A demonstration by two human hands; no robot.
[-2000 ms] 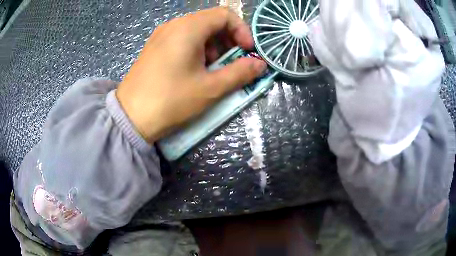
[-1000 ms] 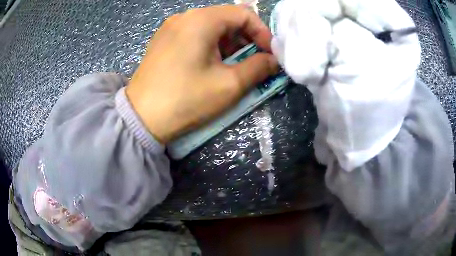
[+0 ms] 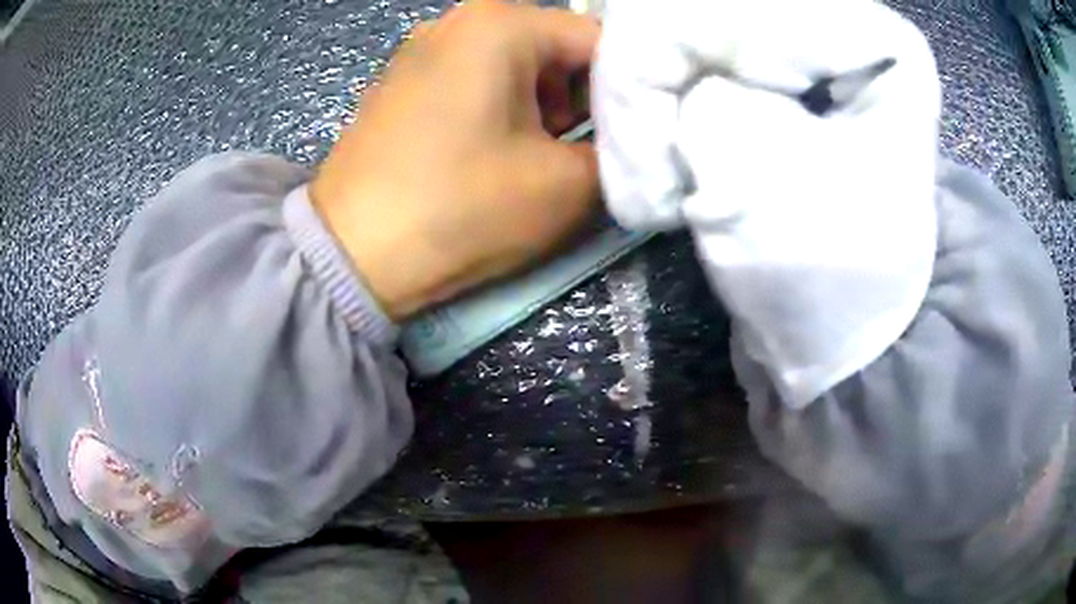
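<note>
A pale teal handheld fan lies on the mat, and only its handle [image 3: 496, 313] shows, running from lower left to upper right. My bare left hand [image 3: 472, 159] lies over the handle, with thumb and fingers at its upper end by the neck. My right hand [image 3: 791, 165], in a white glove, is over the fan head and covers it and the neck. A dark, thin tool [image 3: 844, 89] sticks out of the glove's curled fingers. The tool's working tip and the neck wiring are hidden.
Silvery-grey bubble mat [image 3: 177, 100] covers the table, whose curved front edge is near my lap. A whitish tape strip [image 3: 631, 342] lies on the mat between my forearms. Pale teal items [image 3: 1054, 83] stand at the top right edge.
My gloved right hand has come left and down over the fan head, which showed two seconds ago and is now covered. My left hand has shifted slightly right, staying on the handle.
</note>
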